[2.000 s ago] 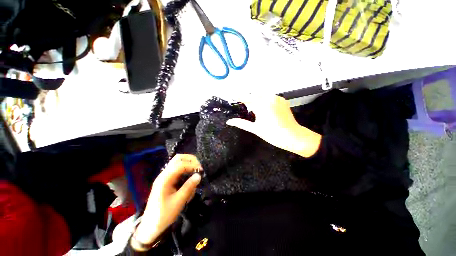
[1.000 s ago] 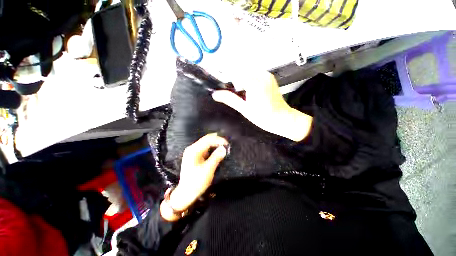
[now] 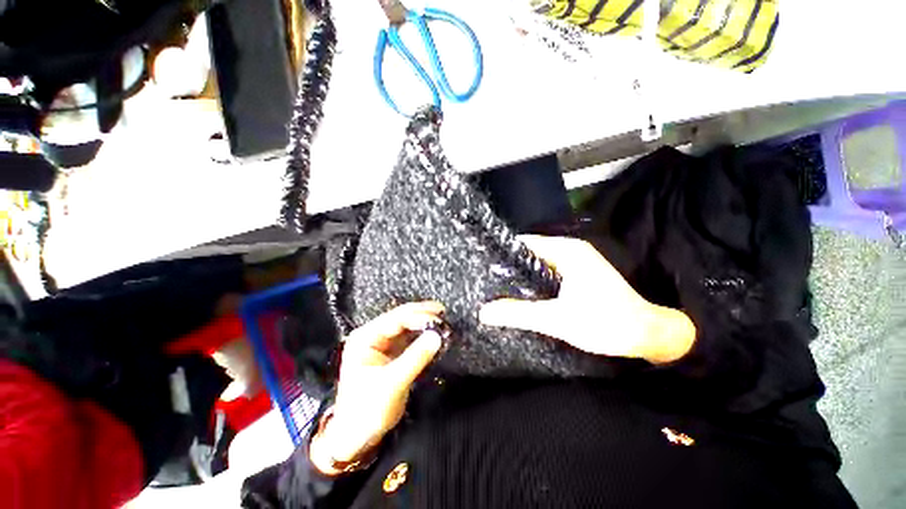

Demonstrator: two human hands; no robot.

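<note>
The grey-black tweed garment point(image 3: 412, 234) lies over my lap, with one pointed corner lifted against the white table point(image 3: 189, 199). Black-and-white braid trim point(image 3: 475, 211) runs along its right edge. My right hand point(image 3: 601, 303) grips that edge, thumb on the tweed and fingers behind it. My left hand point(image 3: 382, 373) is at the lower left of the tweed, thumb and forefinger pinched together at a small dark spot; whether they hold a needle or cloth cannot be told. Smooth black cloth point(image 3: 695, 229) is bunched at the right.
Blue-handled scissors point(image 3: 429, 60) lie just beyond the garment's tip. Loose braid trim point(image 3: 308, 129) hangs over the table edge beside a black phone point(image 3: 253, 84). A yellow striped bundle point(image 3: 695, 30), purple stool point(image 3: 869, 174), blue basket point(image 3: 283, 348) and a person's red clothing point(image 3: 60, 437) also show.
The garment's dark smooth side faced up a second ago; now its speckled tweed side shows, with the corner pointing up. My right hand has moved lower. My left hand stays pinched.
</note>
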